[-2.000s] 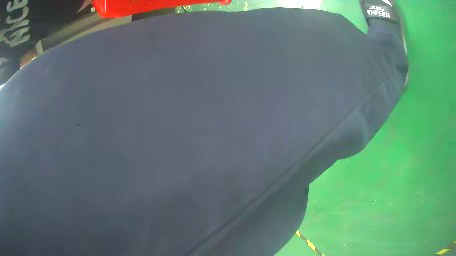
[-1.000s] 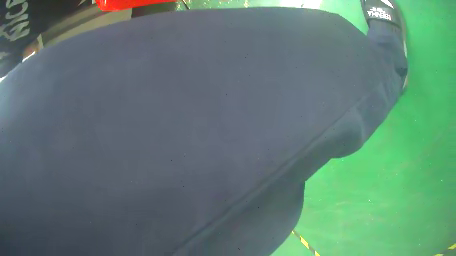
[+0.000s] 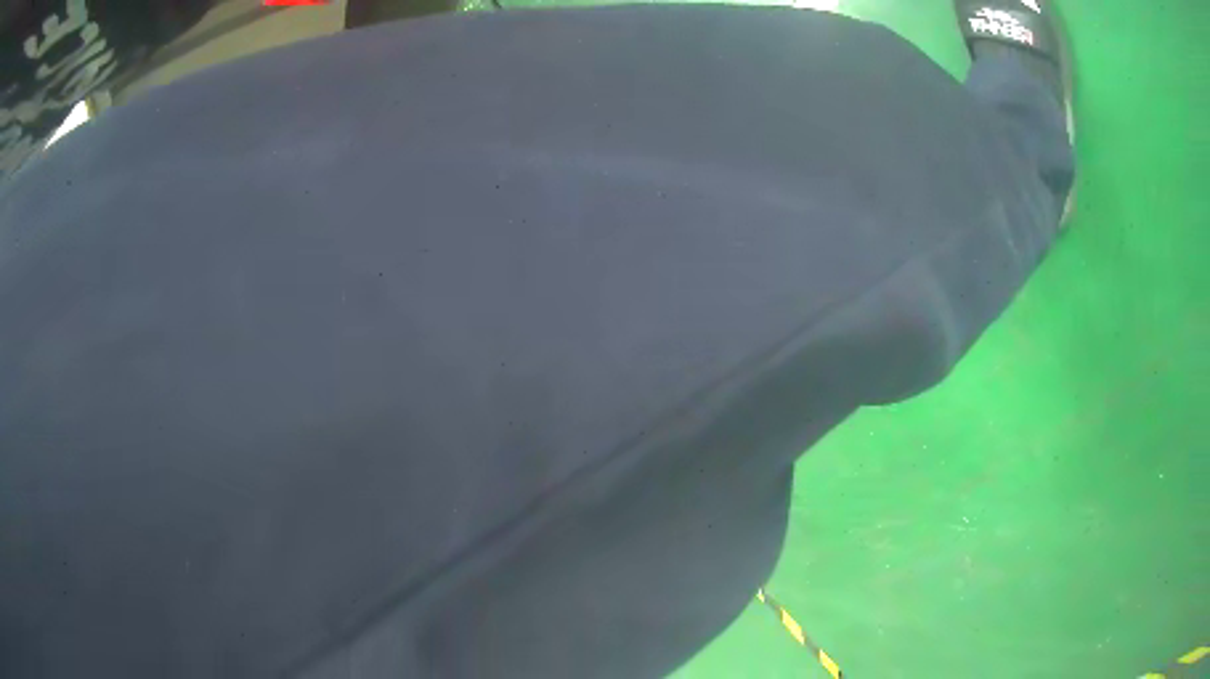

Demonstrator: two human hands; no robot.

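Observation:
Dark navy-grey trousers [image 3: 531, 292] fill most of the view, with a seam running from the lower left up to the right. A dark slipper [image 3: 1008, 24] with white lettering on its strap shows at the trouser end, at the top right. Neither my left hand nor my right hand is in the picture. No workpiece can be seen.
Green floor [image 3: 1008, 478] lies at the right, with yellow-black tape [image 3: 800, 634] at the bottom. Black cloth with large pale letters [image 3: 67, 66] shows at the top left. A sliver of a red object [image 3: 295, 3] is cut off by the top edge.
The red object has slid up, almost out of the picture. The trousers' outline and the floor tape have shifted slightly left, and the lettered black cloth looks more blurred.

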